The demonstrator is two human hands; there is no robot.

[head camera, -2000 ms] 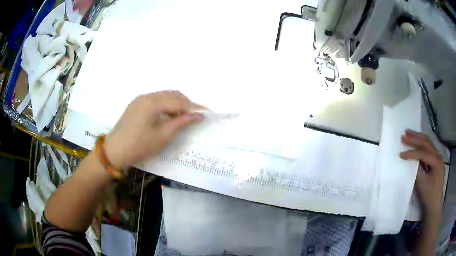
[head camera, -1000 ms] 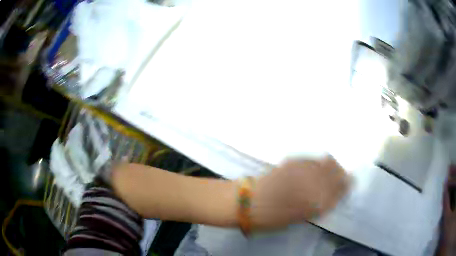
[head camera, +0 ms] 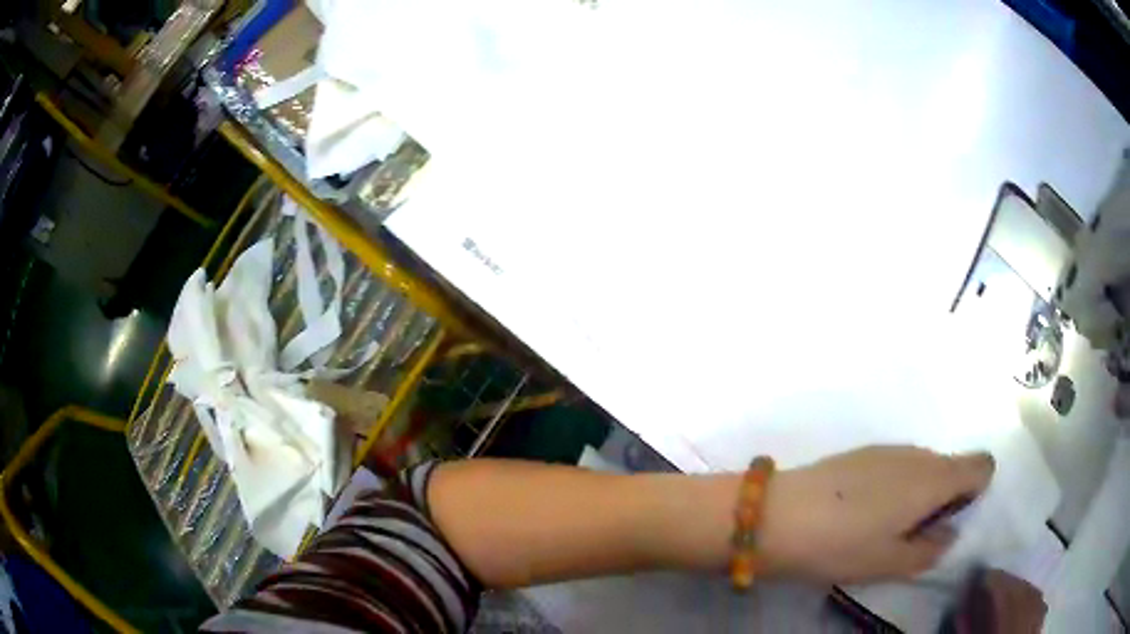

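Note:
My left hand point(head camera: 874, 514), with an orange beaded bracelet, reaches across the table's front edge to a white fabric piece point(head camera: 1022, 514) in front of the machine bed. Its fingers are bent over the fabric; whether they grip it is unclear. My right hand point(head camera: 1001, 604) is blurred and cut off by the bottom edge, just below the left fingertips. Its hold cannot be seen. The sewing machine head point(head camera: 1103, 273) is cut off at the right edge, above the shiny needle area point(head camera: 1041, 347).
The white tabletop point(head camera: 694, 248) fills the middle. At left, a yellow-framed rack point(head camera: 384, 266) with clear lining holds a heap of crumpled white pieces point(head camera: 267, 396). More white fabric point(head camera: 353, 130) lies by a blue-edged tray point(head camera: 258, 37) at upper left.
The view has swung left, so the machine sits farther right. My left hand has moved from the table's left-middle to the front of the machine bed, close to my right hand.

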